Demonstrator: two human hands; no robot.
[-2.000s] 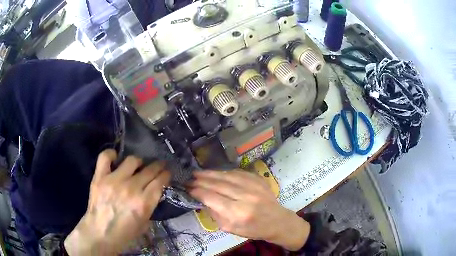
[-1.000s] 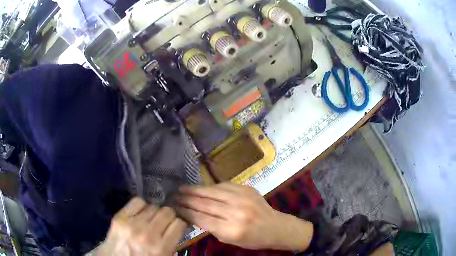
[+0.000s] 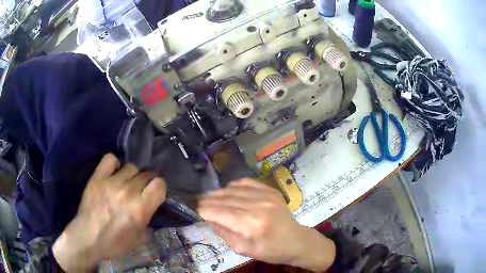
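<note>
The navy garment (image 3: 64,117) lies in a soft heap left of the overlock machine (image 3: 282,69). A grey ribbed piece (image 3: 178,165) runs along its right side, below the presser foot area (image 3: 184,146). My left hand (image 3: 117,200) is bunched on the navy and grey cloth, fingers curled into it. My right hand (image 3: 240,213) is at the grey piece's lower right edge, slightly blurred, fingertips on the cloth edge. The cloth under my fingers is hidden.
Blue-handled scissors (image 3: 381,136) lie right of the machine, with dark green-handled scissors (image 3: 383,58) behind. A black-and-white strip bundle (image 3: 430,90) sits beside them. A yellow frame (image 3: 290,189) is at the machine front. A dark thread cone (image 3: 364,24) stands at the back.
Since one second ago, the machine sits lower in view. Both hands are nearer the presser foot, and my right hand now covers part of the yellow frame.
</note>
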